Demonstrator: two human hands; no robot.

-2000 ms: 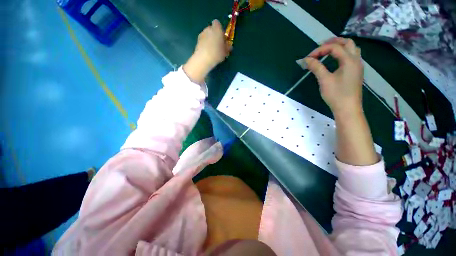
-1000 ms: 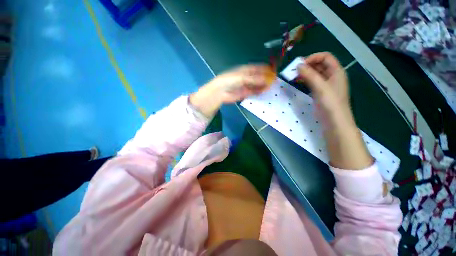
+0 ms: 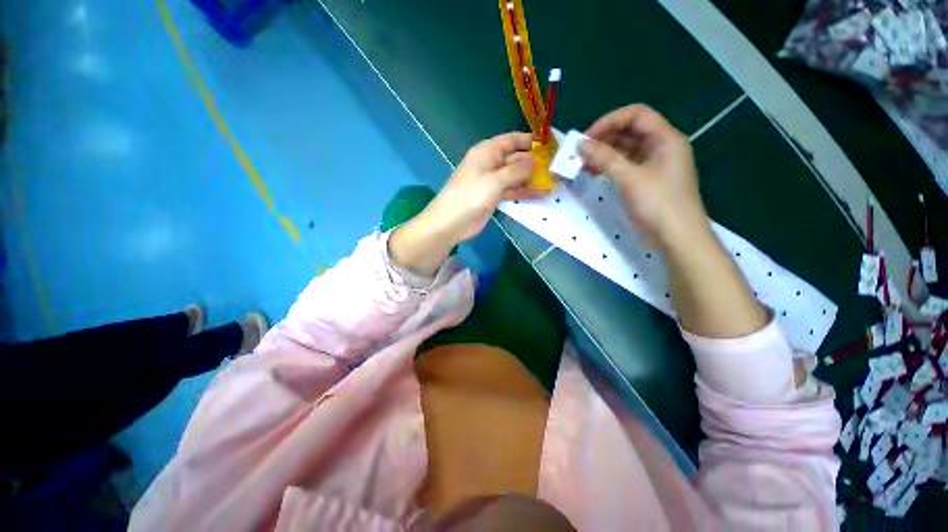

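My left hand holds an amber tape strip by its lower end. Red wires with small white spots lie along the strip, which stretches up and away from the hand. A short red lead with a white plug stands up beside it. My right hand pinches a small white pouch cell between thumb and fingers, close to the amber end; whether they touch is unclear. The white dotted sheet lies under both hands, partly hidden by the right hand and forearm.
A pile of white cells with red leads lies at the right. A clear plastic bag of cells is at the upper right. Pale strips cross the green mat. A person's dark legs show at the left, and a blue stool at the top.
My left hand has come down and right with the amber strip to the sheet's upper end. My right hand has moved left and down with the cell, so the hands are now close together.
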